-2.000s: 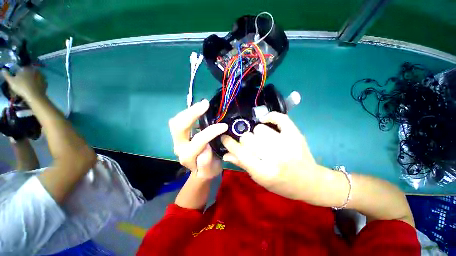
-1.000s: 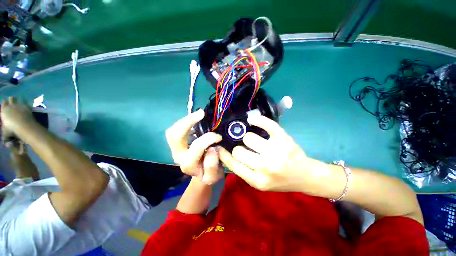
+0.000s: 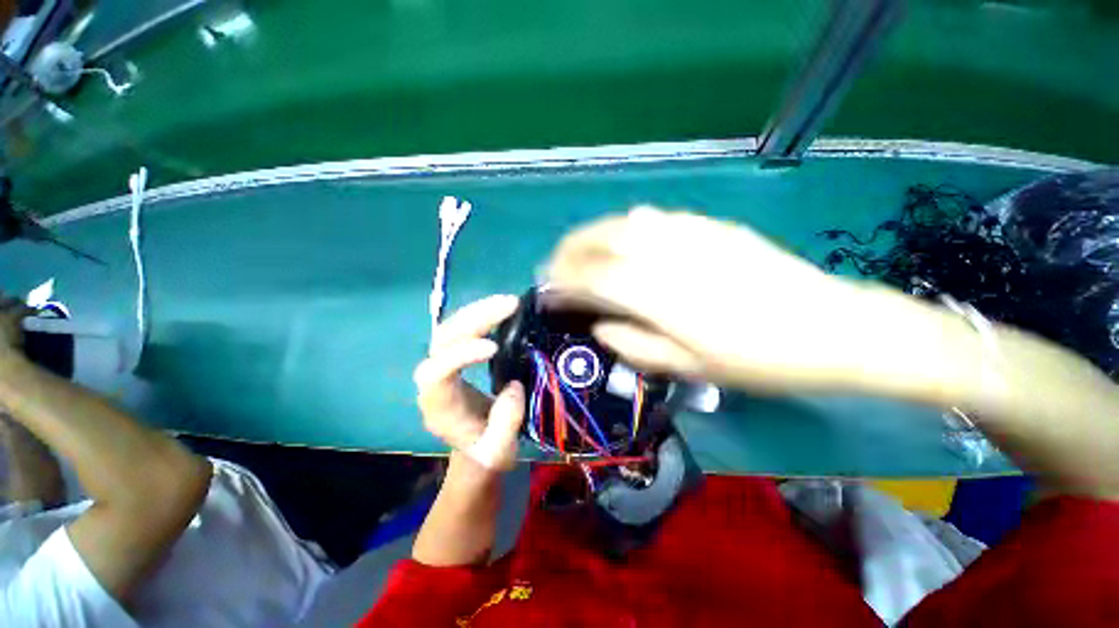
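The round black camera housing [image 3: 579, 417] lies open at the bench's near edge, its pale ring hub [image 3: 579, 366] facing up. Red, blue and white wires [image 3: 562, 423] run from it to the camera head [image 3: 641, 493], which hangs on the near side against the red clothing. My left hand [image 3: 464, 383] grips the housing's left rim, with fingers and thumb around it. My right hand [image 3: 650, 288] is blurred over the far rim and hides it; whether it holds anything cannot be told. A white stub [image 3: 699, 398] shows at the right.
White cables [image 3: 446, 264] lie left of the housing. Tangled black strands [image 3: 945, 252] and shiny plastic [image 3: 1068, 233] are at the right. A metal post [image 3: 825, 86] stands beyond the bench edging [image 3: 368, 169]. Another person's arm [image 3: 104, 436] works at the left.
The camera head has swung from the far side of the housing to the near side, with its wires. My right hand has moved from the near rim to the far rim.
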